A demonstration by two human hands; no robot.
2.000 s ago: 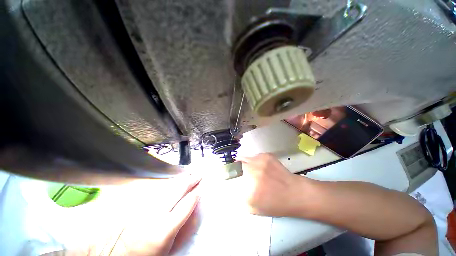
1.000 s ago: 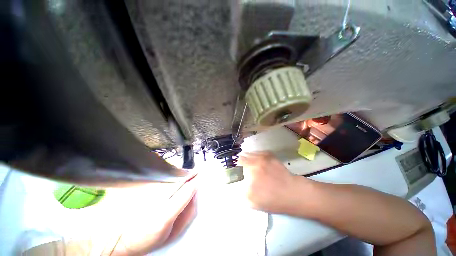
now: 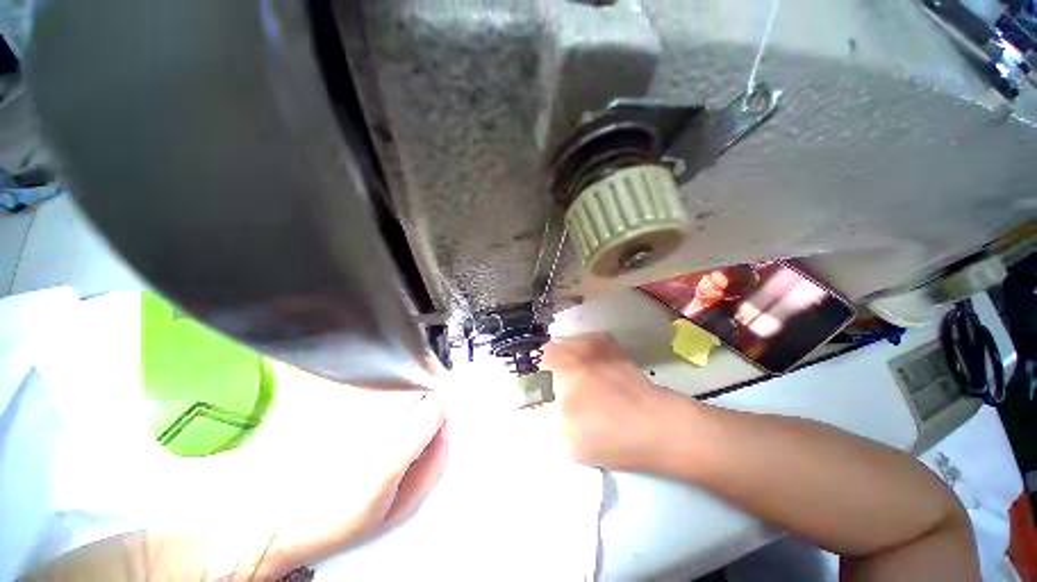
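Observation:
The sewing machine head fills the upper view, with a ribbed cream knob on its face. The needle area is lost in bright glare. A white garment piece lies under it, overexposed, and its right edge shows near the table's front. My left hand lies on the cloth left of the needle area, its fingers washed out by glare. My right hand is bent right beside the needle area, close to a small pale block under a spring; its fingertips are hidden in glare.
A phone with a lit picture lies under the machine arm, beside a yellow pad. A bright green holder is at left. A coiled black cable and an orange-red object are at the right edge.
The view has shifted, so the machine head sits lower and more right, and more of the green holder shows. Both hands stay near the needle area. The phone's picture has changed.

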